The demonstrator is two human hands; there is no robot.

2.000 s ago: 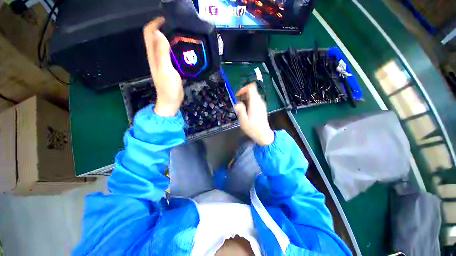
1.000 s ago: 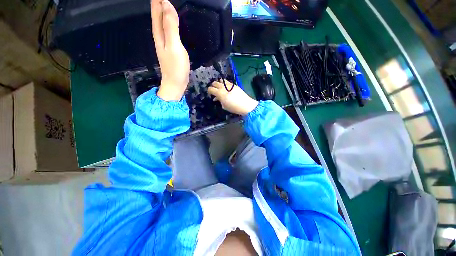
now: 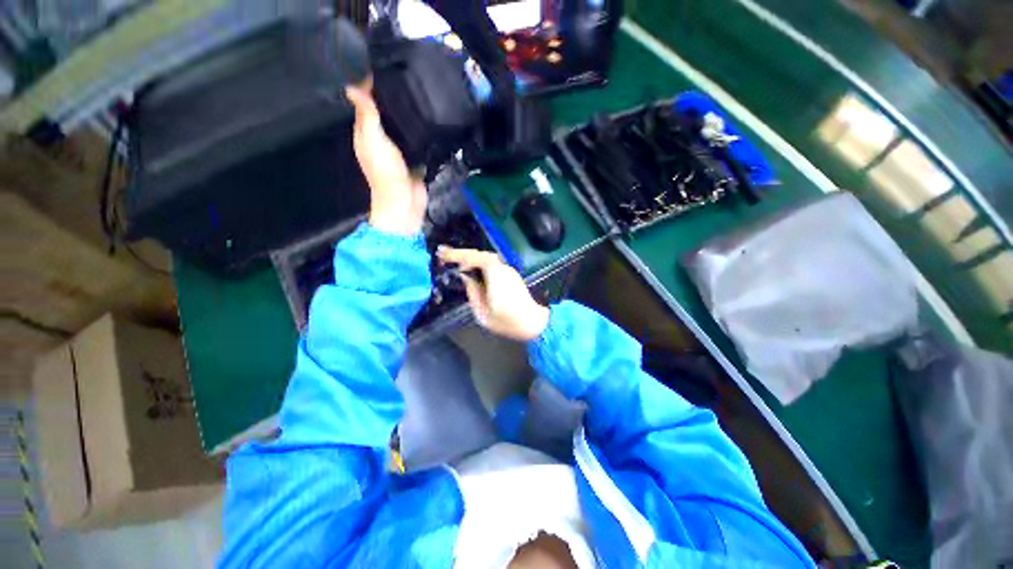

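My left hand [image 3: 385, 167] is raised and shut on a black gaming headset [image 3: 428, 102], in front of the computer case and monitor. No glow shows on the earcup, and the image is blurred there. My right hand [image 3: 502, 293] is over the front right part of the near tray [image 3: 291, 291], below the headset, with thumb and finger close together. A small thing may be between the fingertips; I cannot tell. The near tray holds small dark blocks, partly hidden by my hands.
Black computer case [image 3: 239, 145] at left, monitor [image 3: 567, 45] behind. Mouse [image 3: 539, 221] right of the near tray, then the far tray [image 3: 594, 200] of microphone sticks and a blue bin [image 3: 750, 158]. Grey bags [image 3: 805, 295] lie right. Carton [image 3: 133, 422] at lower left.
The view has turned and shifted. The earcup's glowing logo and ring, seen two seconds ago, no longer show. My right hand reached into the near tray and now sits nearer its front edge.
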